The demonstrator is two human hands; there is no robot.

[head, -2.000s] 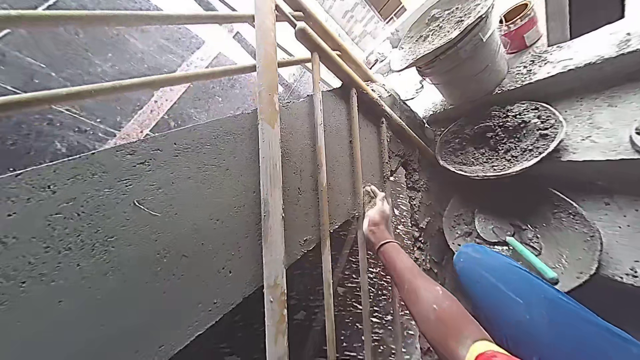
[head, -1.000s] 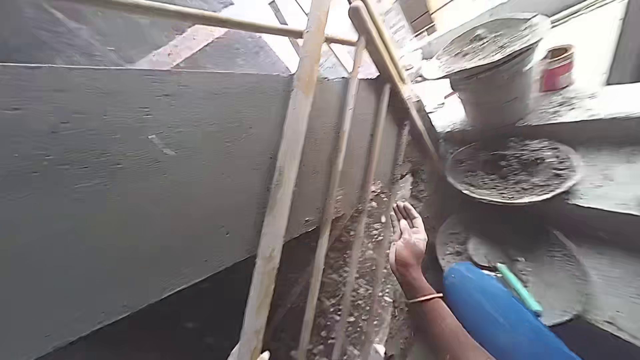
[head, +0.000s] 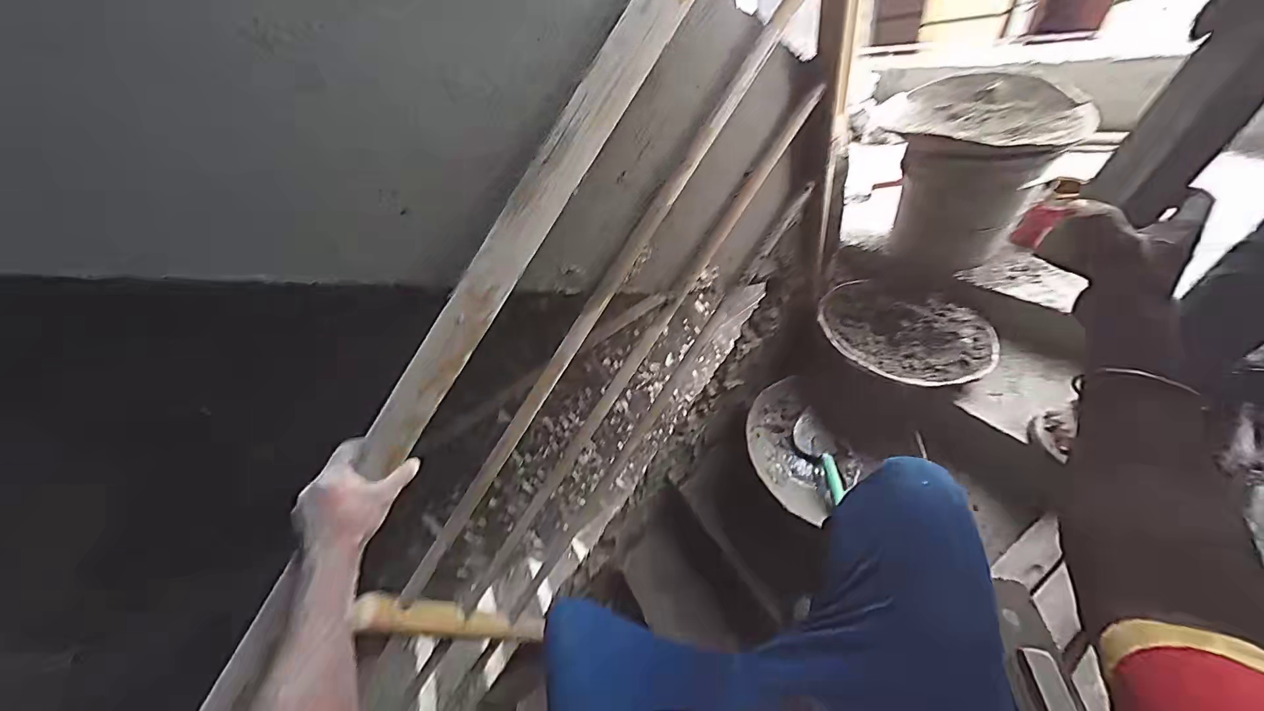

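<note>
My left hand (head: pixel 351 494) is wrapped around a long, mortar-stained wooden pole (head: pixel 494 262), which slants up to the right in front of the grey plastered wall (head: pixel 395 128). Thinner bars (head: pixel 632 247) run beside it, with a short yellowish crosspiece (head: pixel 444 620) near their lower ends. On the right, my right hand (head: pixel 1136 242) is raised near the dark slanted post (head: pixel 1170 118); whether its fingers touch the post is unclear. By my knee (head: pixel 904 513), a trowel with a green handle (head: pixel 831 477) lies in a shallow pan (head: pixel 780 444) of mortar.
Another round pan of mortar (head: pixel 913 336) sits above the trowel's pan. Behind it stands a bucket (head: pixel 963 207) topped by a mortar-covered pan (head: pixel 997 109), with a red container (head: pixel 1039 225) alongside. Rough rubble (head: pixel 592 425) shows below and between the bars.
My right hand has moved from beside the bars to the far right, raised. My left hand now shows on the pole, which leans more than before. The view has swung considerably.
</note>
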